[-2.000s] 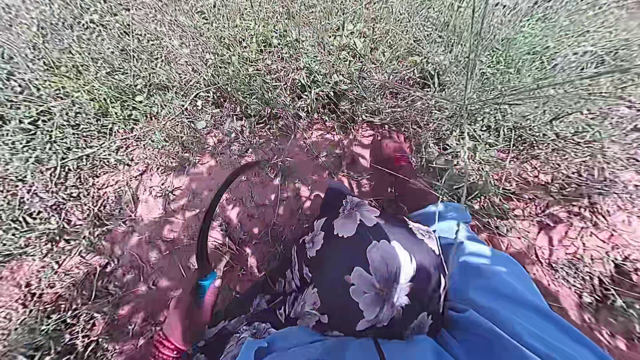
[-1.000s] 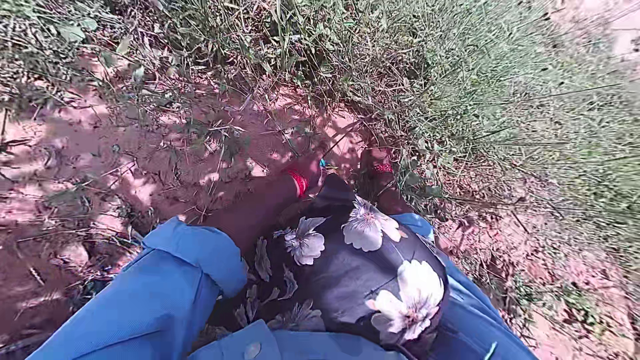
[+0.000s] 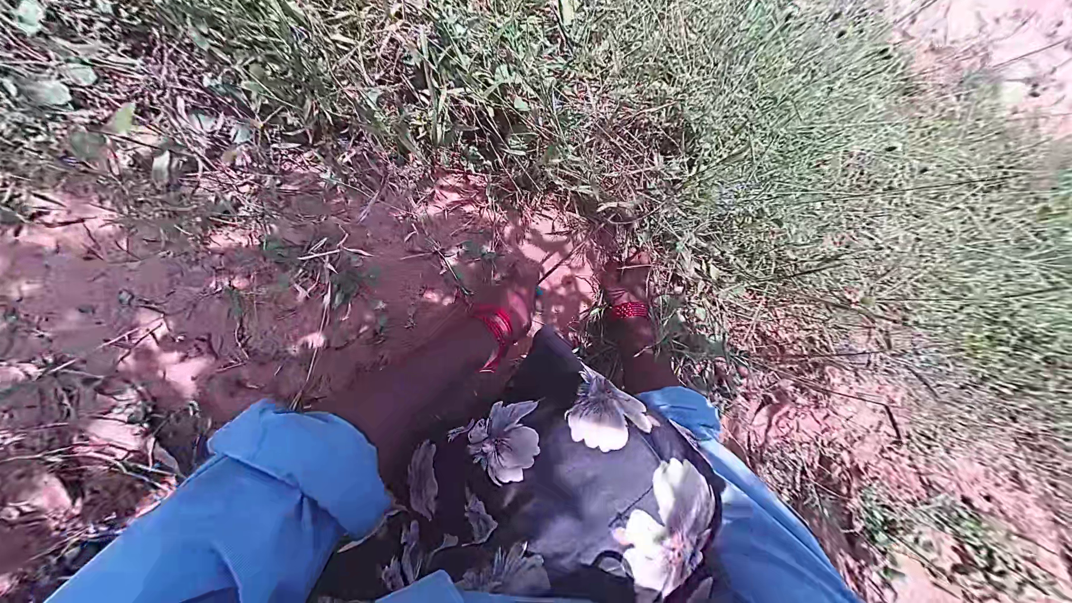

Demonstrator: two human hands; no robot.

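My left hand point(image 3: 512, 289), with red bangles at the wrist, is low over the bare soil in front of my knees. A small teal bit of the sickle's handle point(image 3: 538, 291) shows at its side; most of the sickle is hidden. Close by on the right, my right hand point(image 3: 628, 272), with red bangles too, reaches down to the base of the grass point(image 3: 703, 209). Its fingers are in shadow among the stems, and what they hold cannot be made out.
Dark cloth with pale flowers point(image 3: 578, 494) covers my knees between blue sleeves point(image 3: 276, 494). Dense grass and weeds point(image 3: 502, 92) stand ahead and to the right. Reddish soil point(image 3: 402, 285) with small plants and dry stalks lies ahead and left; more soil point(image 3: 821, 419) shows at right.
My left hand, with the sickle, has come from the lower left to beside my right hand. The sickle's curved blade showed plainly two seconds ago. The view has shifted.
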